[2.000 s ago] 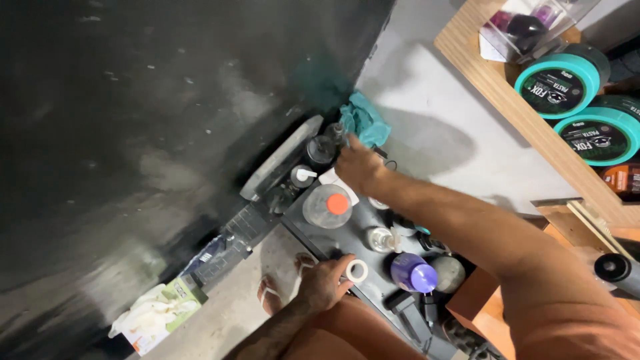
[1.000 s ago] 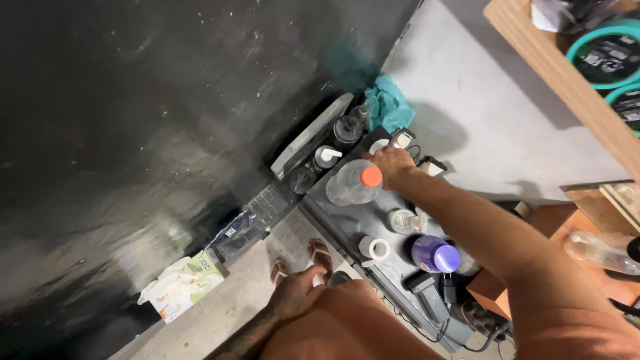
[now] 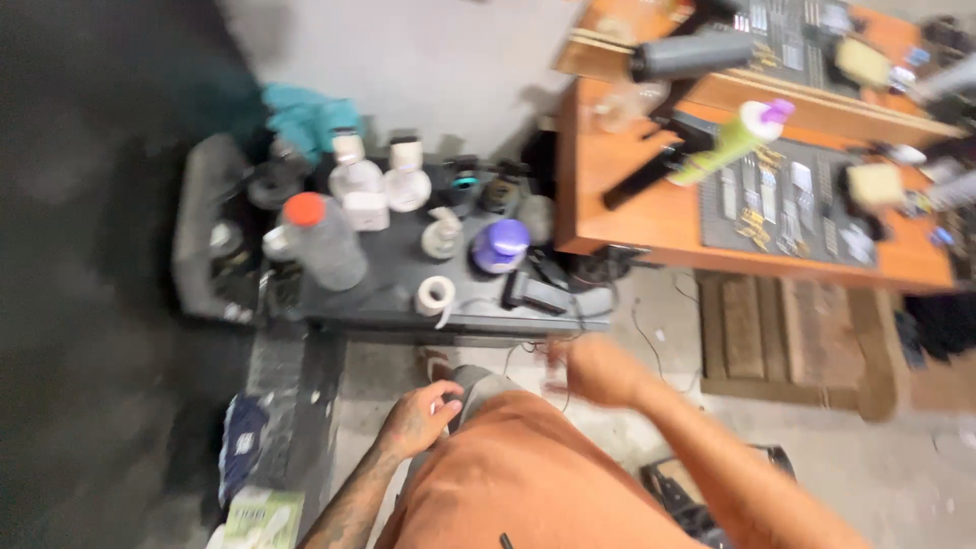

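My left hand point(image 3: 422, 415) is beside my shirt, empty, its fingers apart. Past the front edge of the dark table hangs my right hand point(image 3: 591, 370), blurred; whether it holds anything cannot be told. On the table a white paper roll point(image 3: 435, 296) with a loose end lies nearest the front edge. Behind it stand a clear pump bottle point(image 3: 442, 235) and a purple-capped bottle point(image 3: 501, 245). A clear bottle with an orange cap point(image 3: 326, 242) is at the left, near a white box point(image 3: 366, 210) and two white-topped containers point(image 3: 406, 175). Black clippers point(image 3: 537, 293) lie at the right.
An orange wooden counter point(image 3: 633, 213) stands at the right, with a grey mat point(image 3: 793, 206) of metal tools and a green bottle with a purple cap point(image 3: 728, 145). Cables trail onto the floor. A teal cloth point(image 3: 313, 118) sits at the back left, a green box point(image 3: 263, 518) at lower left.
My right hand has left the back of the dark table and is now past its front edge. My left hand let go of the paper roll between the two earlier frames. The view has turned strongly.
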